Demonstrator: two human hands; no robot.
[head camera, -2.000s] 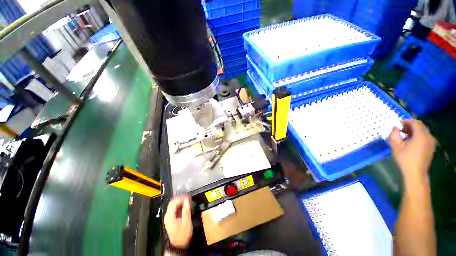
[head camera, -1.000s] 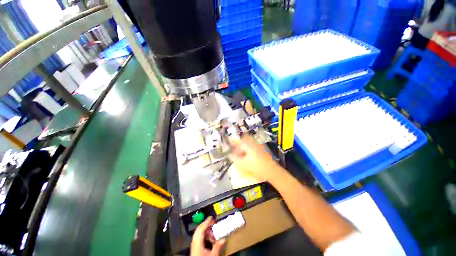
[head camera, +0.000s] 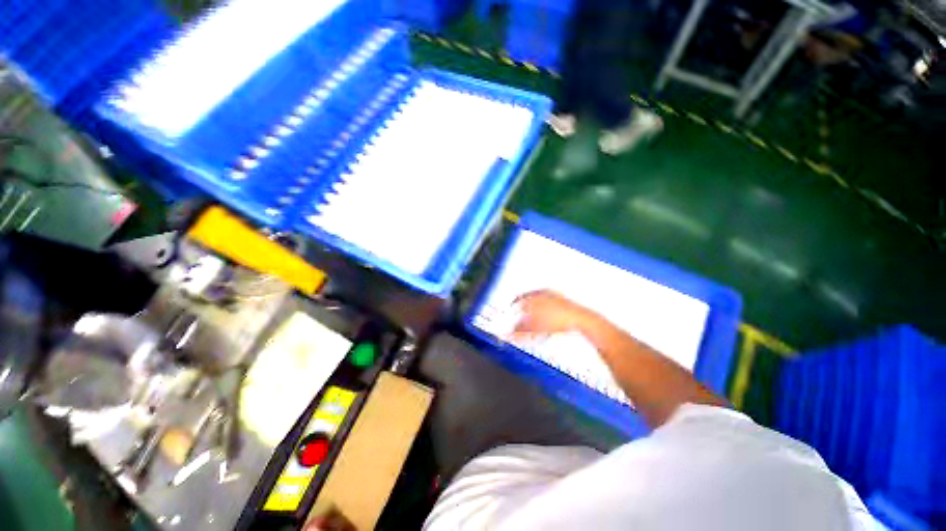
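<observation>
My right hand (head camera: 550, 313) reaches into the lower blue tray (head camera: 723, 347), over its front-left part among white parts (head camera: 493, 316). Its fingertips are blurred, so I cannot tell if they hold a part. Only a small bit of my left hand (head camera: 330, 522) shows at the bottom edge, by the cardboard pad (head camera: 379, 446); what it holds is hidden. The metal fixture (head camera: 176, 441) lies blurred at the left, on the base plate (head camera: 233, 498).
A blue tray of white parts (head camera: 415, 176) stands beyond the machine, next to stacked trays (head camera: 197, 156). A yellow light curtain bar (head camera: 254, 249), green button (head camera: 363, 355) and red stop button (head camera: 313, 450) are at the machine. A person's legs (head camera: 602, 73) show behind.
The view has swung to the right. My right hand has left the fixture and moved into the lower tray. My left hand, earlier on a white housing at the cardboard, is now nearly out of view.
</observation>
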